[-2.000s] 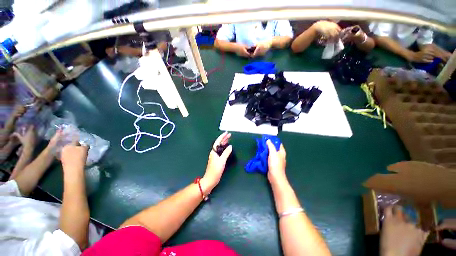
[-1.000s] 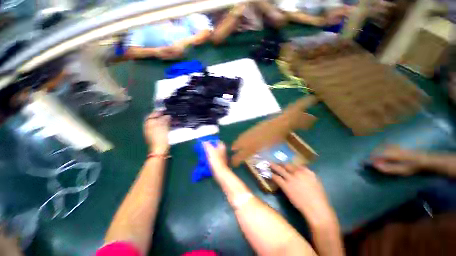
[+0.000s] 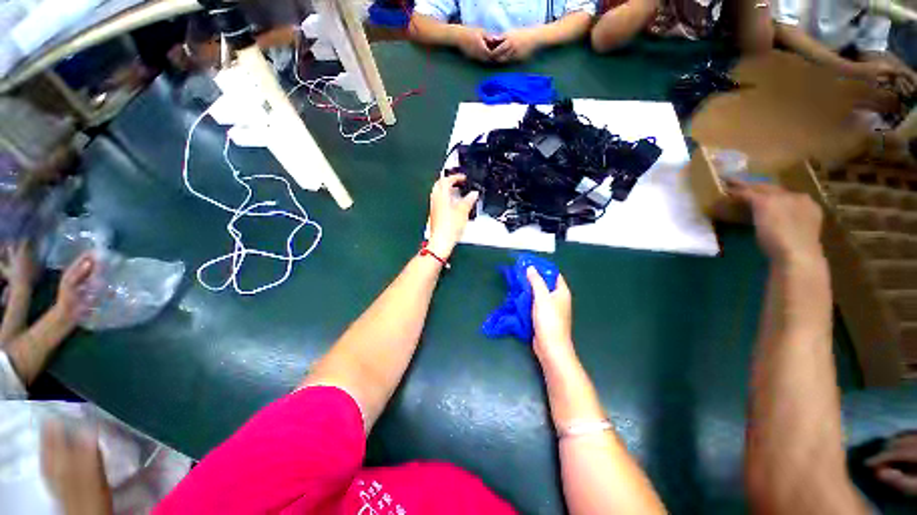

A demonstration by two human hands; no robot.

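Observation:
A tangled pile of black power adapters [image 3: 548, 166] lies on a white sheet [image 3: 664, 226] in front of me. My left hand [image 3: 452, 208] is at the pile's near left edge, its fingers touching black adapters; whether it grips one cannot be told. My right hand [image 3: 548, 302] holds a bunched blue cloth [image 3: 518, 302] over the table, just below the sheet's near edge. A second blue cloth [image 3: 516, 89] lies beyond the pile.
A neighbour's arm [image 3: 789, 322] reaches in from the right to a small cardboard box [image 3: 719, 196]. A partitioned carton tray [image 3: 880, 241] is behind it. A looped white cord [image 3: 246, 206] lies left. A person at left holds a clear bag [image 3: 136, 292].
My left hand, which held a small dark item over the table, is now at the pile. The neighbour's cardboard box has moved toward the sheet's right edge. The view has swung right and back.

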